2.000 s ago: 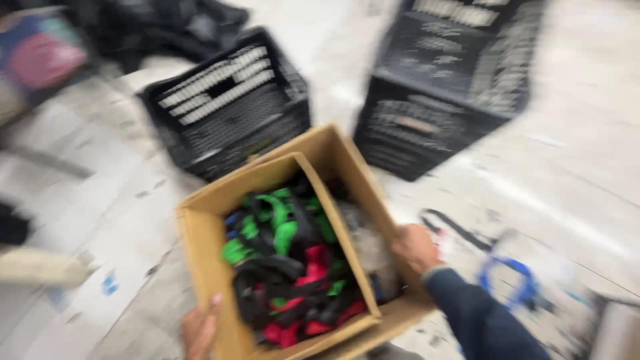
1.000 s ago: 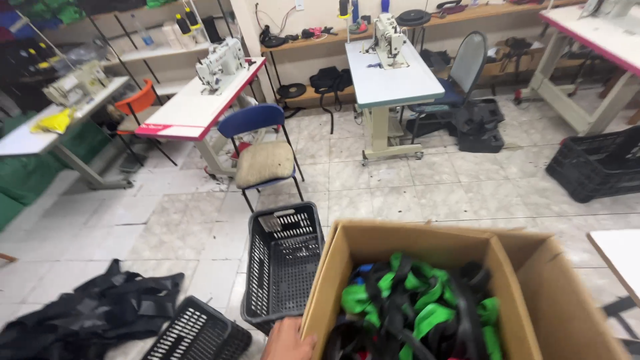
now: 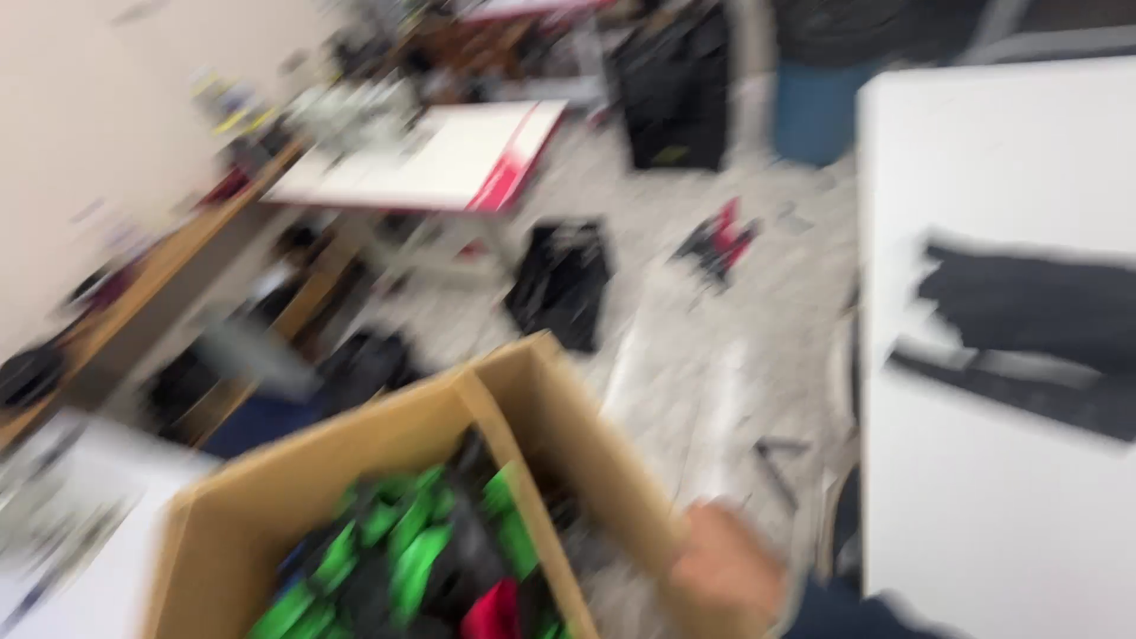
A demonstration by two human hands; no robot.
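Note:
A cardboard box (image 3: pixel 346 435) with a cardboard divider (image 3: pixel 524 497) fills the lower middle of the blurred head view. Its left compartment holds tangled green, black and red fabric strips (image 3: pixel 417 550); greyish material lies low in the narrower right one. My right hand (image 3: pixel 728 564) grips the box's right wall, a dark blue sleeve behind it. My left hand is out of the frame.
A white table (image 3: pixel 994 506) with dark fabric pieces (image 3: pixel 1047 306) stands at the right. Ahead are a sewing table (image 3: pixel 426 160), black bags (image 3: pixel 561 280), a blue bin (image 3: pixel 821 111) and red and black scraps (image 3: pixel 723 240) on the floor. A wooden shelf (image 3: pixel 160 275) runs along the left wall.
The view has swung to another part of the room, with the box still in front of me. The black crates seen earlier are out of view. My left hand has left the frame.

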